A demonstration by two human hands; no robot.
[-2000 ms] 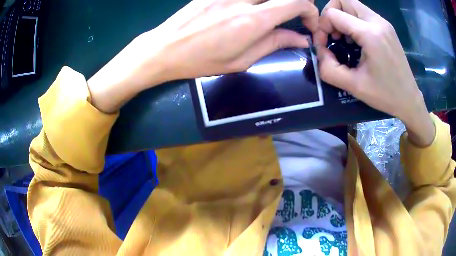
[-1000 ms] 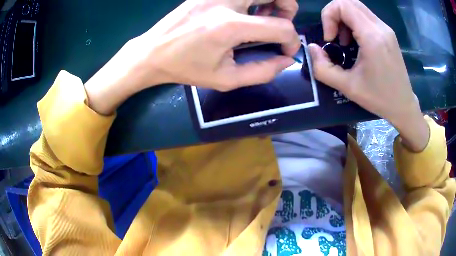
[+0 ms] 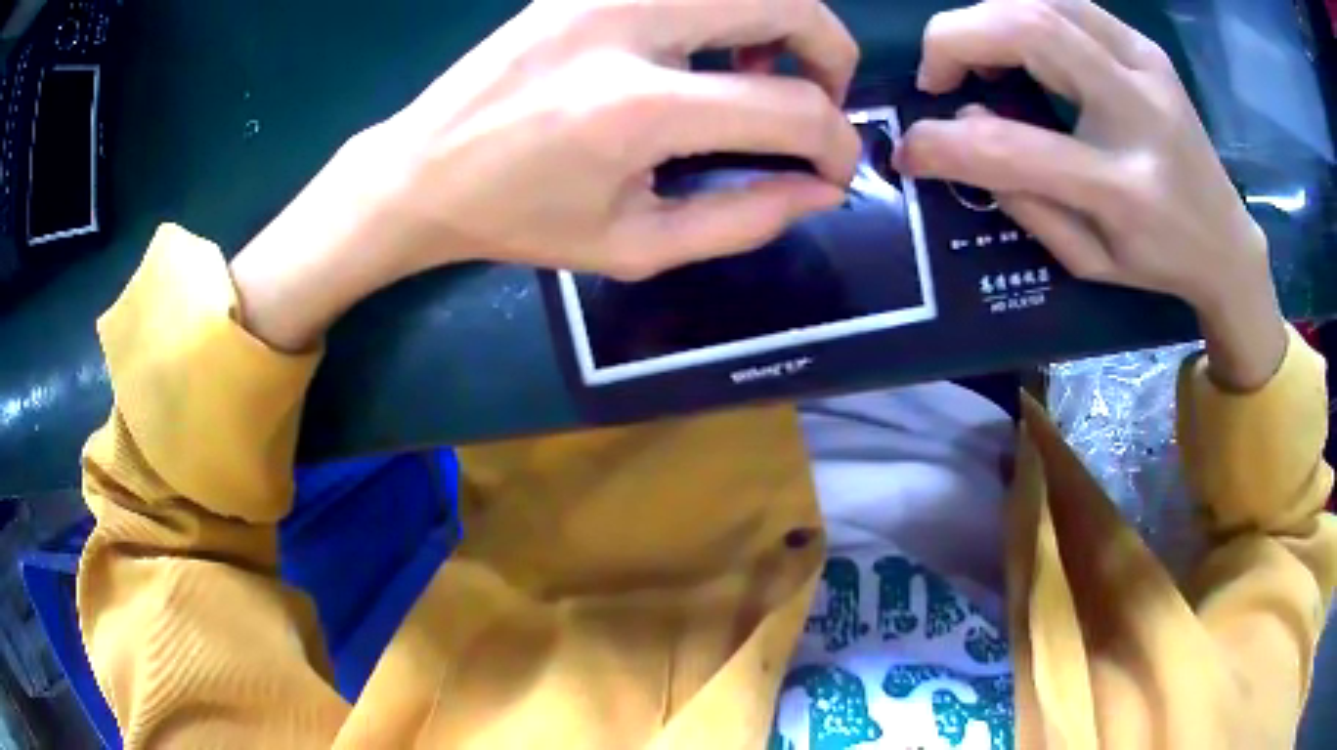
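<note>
The black video player (image 3: 836, 366) lies flat at the bench's front edge, its dark glossy LCD screen (image 3: 733, 301) inside a silver-white outline. My left hand (image 3: 631, 139) is over the screen, thumb and forefinger pinched on what looks like the lifting edge of a thin protective film (image 3: 873, 179) near the screen's upper right corner. The film's extent under the hand is hidden. My right hand (image 3: 1100, 161) is over the player's dial side, fingers apart, one fingertip at the screen outline's upper right corner. It partly covers the round dial.
Another black player (image 3: 63, 154) with a silver-white screen outline stands at the far left. A blue crate (image 3: 374, 550) is below the bench at left. Crinkled clear plastic (image 3: 1114, 425) is below the edge at right. Clear plastic (image 3: 1246, 73) lies at the upper right.
My left hand has moved left and slightly down from the screen's upper right corner, still pinched. My right hand has opened and shifted, uncovering the printed lettering and small keys.
</note>
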